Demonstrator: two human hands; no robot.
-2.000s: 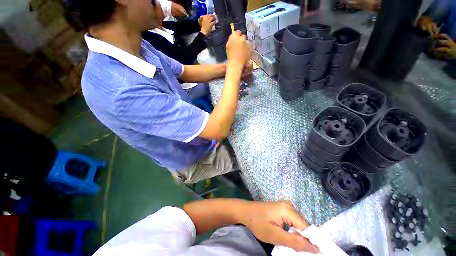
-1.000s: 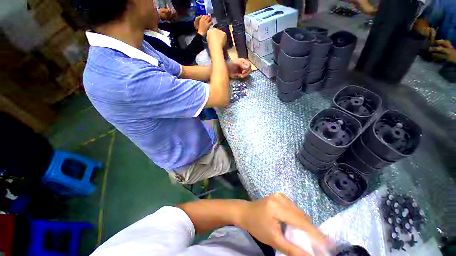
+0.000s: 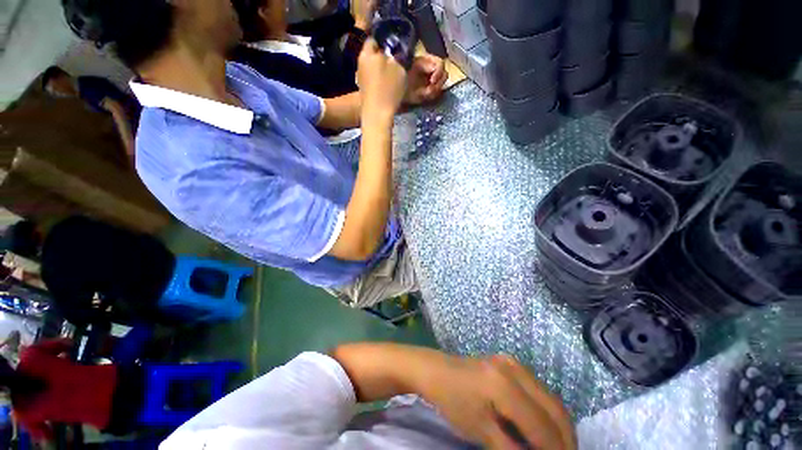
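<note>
My left hand (image 3: 506, 406) is at the bottom edge, back upward, fingers bent down and partly cut off. A dark patch shows between its fingers; I cannot tell whether it is a part or shadow. My right hand is out of the picture. A small black housing (image 3: 642, 337) lies open side up beyond my hand on the right. Behind it stands a stack of nested black housings (image 3: 607, 220) with round central bosses, with more stacks beside it. A pile of dark inserts with pale ends (image 3: 763, 406) is at the lower right, beside the white foam sheet (image 3: 659, 420).
Bubble wrap (image 3: 475, 237) covers the table. A person in a blue shirt (image 3: 255, 176) stands at the left edge, holding a black housing (image 3: 393, 37). Tall housing columns (image 3: 526, 70) and cartons (image 3: 466, 35) stand at the back. Blue stools (image 3: 209, 286) are on the green floor.
The view has moved closer to the housings and tilted. The white material at my left hand no longer shows. The neighbour now holds up a black housing.
</note>
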